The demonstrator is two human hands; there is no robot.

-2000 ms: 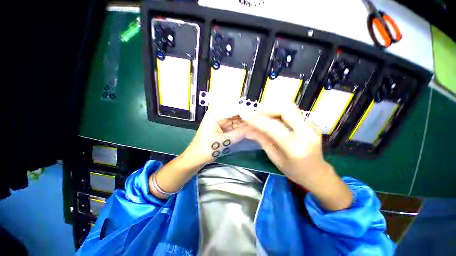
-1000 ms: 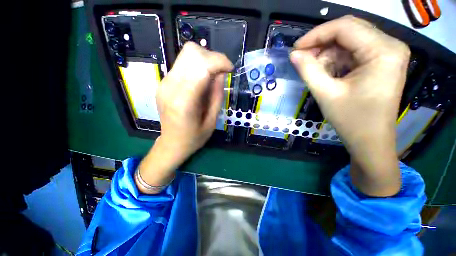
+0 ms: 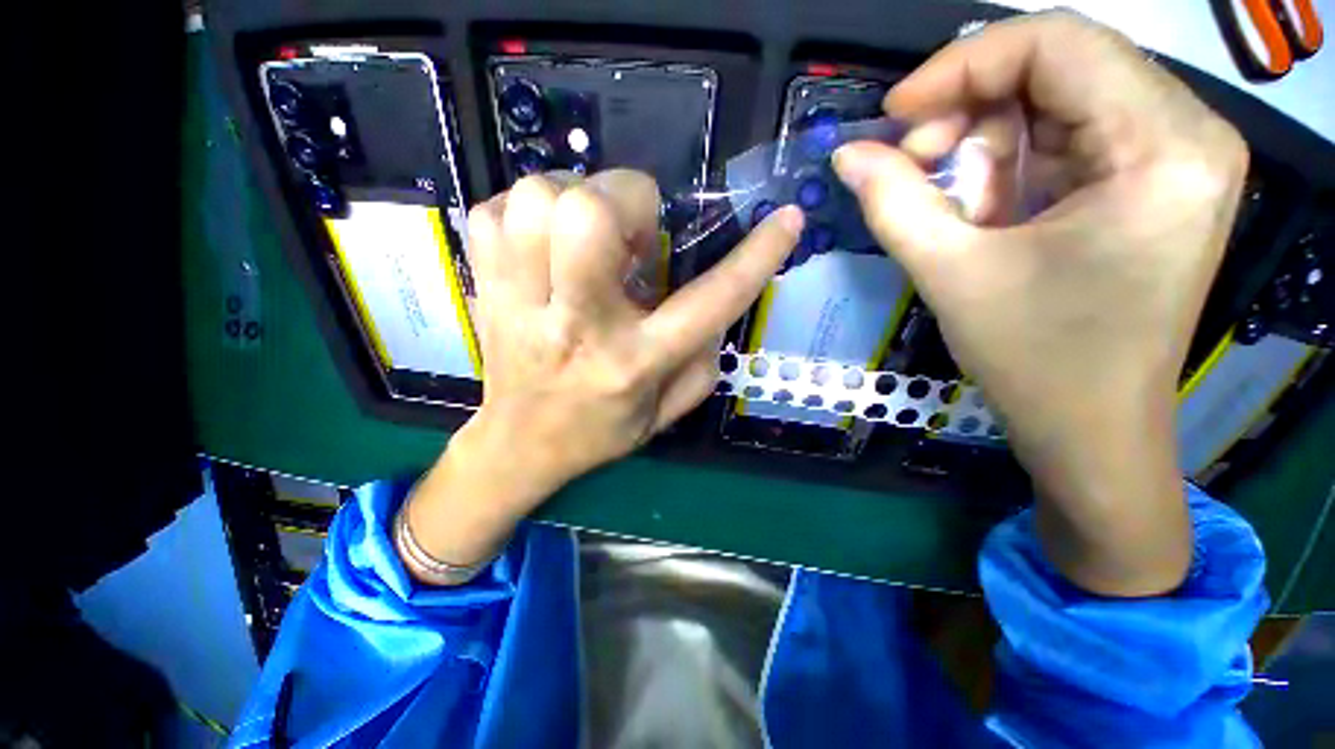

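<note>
My right hand pinches the clear film with lens circles between thumb and finger, over the upper part of the third smartphone. My left hand is over the second smartphone; its index finger points right and its tip is at the film's dark rings. Its other fingers are curled, with a clear strip edge beside them. Whether they grip it is hard to tell. A white perforated strip lies across the lower phones, partly behind my right hand.
The black foam tray holds the phones, including one at the left and one at the right. Orange scissors lie top right. Small dark rings are on the green mat. More trayed units show lower left.
From palm-side work low before the tray, both hands rose with the film over the phones. In the last second my left index finger extended to the rings. The view moved closer.
</note>
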